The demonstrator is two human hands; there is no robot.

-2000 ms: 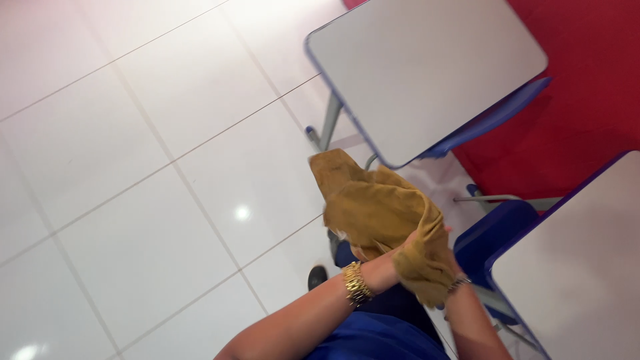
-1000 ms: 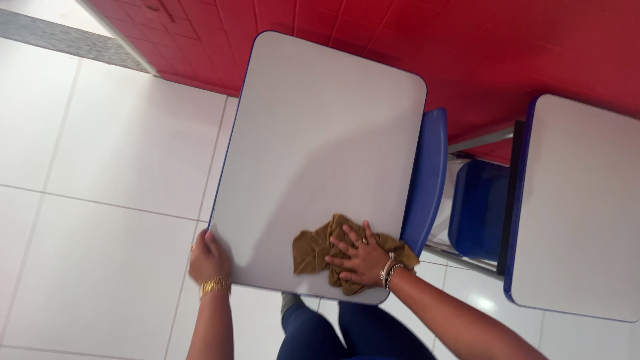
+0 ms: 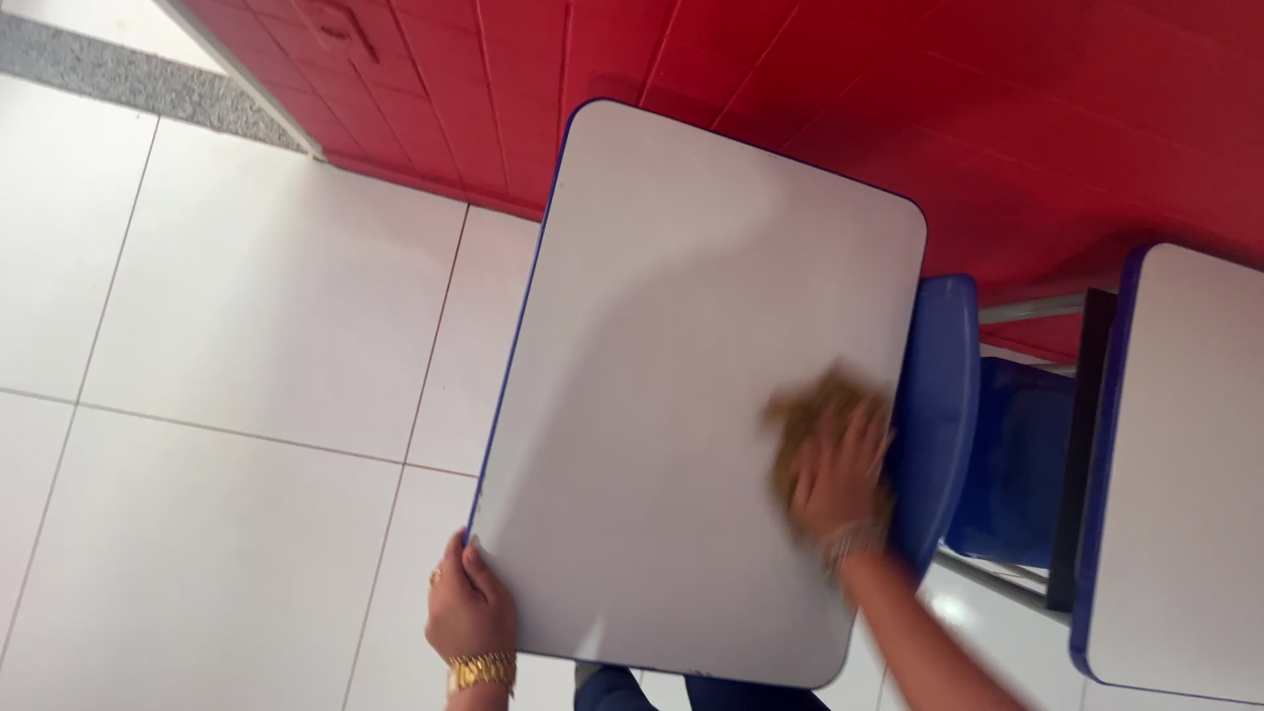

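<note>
A white school desk top [image 3: 671, 395] with a blue edge fills the middle of the head view. My left hand [image 3: 472, 602], with a gold bracelet at the wrist, grips the desk's lower left edge, the thumb on top. On the right side of the desk top, my right hand [image 3: 844, 474] presses flat on a brown cloth [image 3: 829, 405], which sticks out beyond the fingers. Hand and cloth are blurred. A blue plastic chair back [image 3: 943, 415] stands close against the desk's right edge.
A red wall [image 3: 839, 89] runs behind the desk. At the right stands a second white desk [image 3: 1185, 464] with a blue edge, and a blue seat [image 3: 1017, 464] lies between the desks. White floor tiles [image 3: 237, 513] spread to the left. My legs show under the desk's near edge.
From two seconds ago, when both hands were at the cloth, my left hand has come to the desk's edge. Since one second ago, my right hand and the cloth have moved up along the desk's right side.
</note>
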